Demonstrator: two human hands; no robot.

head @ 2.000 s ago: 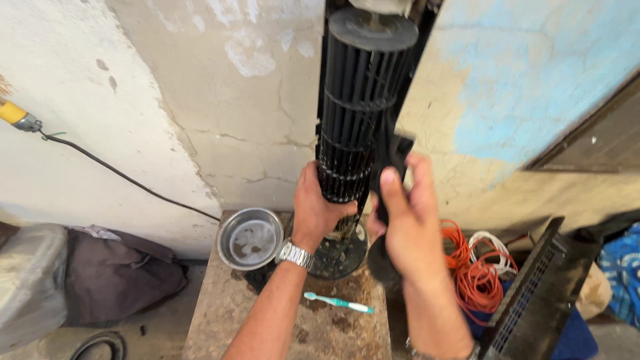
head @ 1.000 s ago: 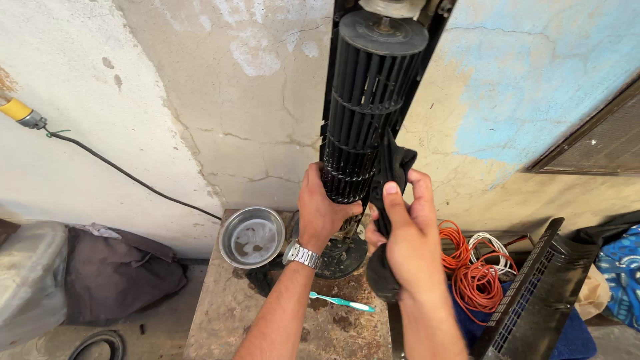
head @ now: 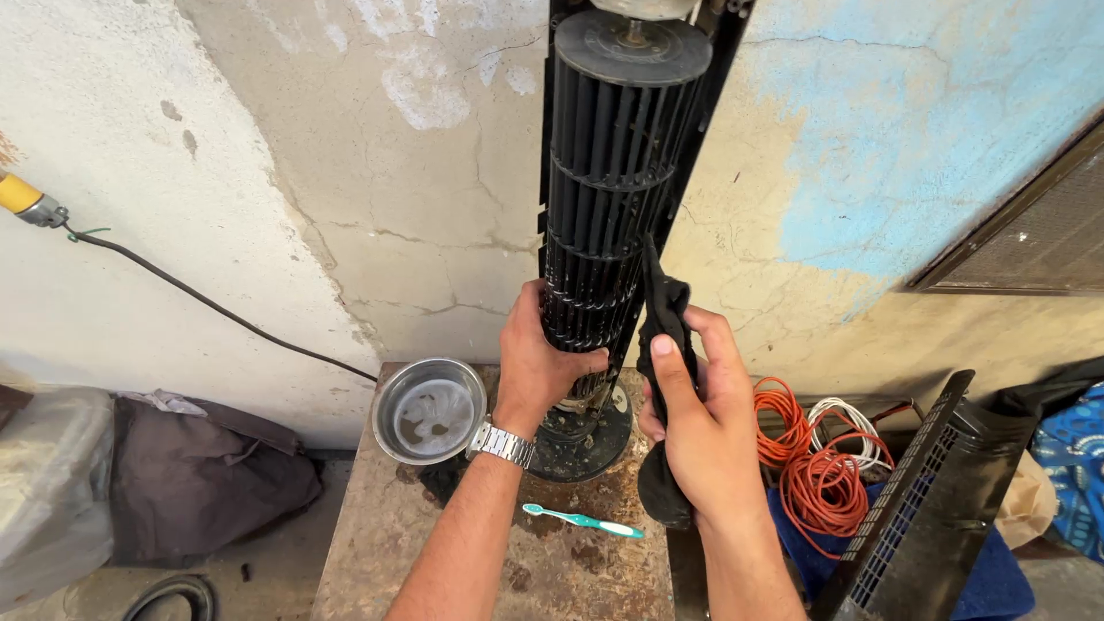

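A black cylindrical blower wheel [head: 608, 207] stands upright in the dark frame of a tower fan, on a round black base [head: 586, 453]. My left hand [head: 539, 354], with a metal-band watch at its wrist, grips the wheel's lower end. In my right hand [head: 699, 397] is a bunched black cloth [head: 668, 319], pinched between thumb and fingers, its upper tip at the wheel's right side. A teal and white toothbrush [head: 582, 521] lies below the base. Left of my left hand, a metal bowl [head: 429, 411] holds cloudy liquid.
Everything stands on a worn, stained tabletop [head: 362, 552] against a cracked wall. Coiled orange cords [head: 819, 483] and a black slatted fan housing [head: 931, 509] lie at the right. At the left are a dark cloth bundle [head: 203, 479] and a black cable [head: 216, 306] along the wall.
Both hands keep their holds on the wheel and the cloth. Part of the cloth stands up higher beside the wheel than two seconds ago.
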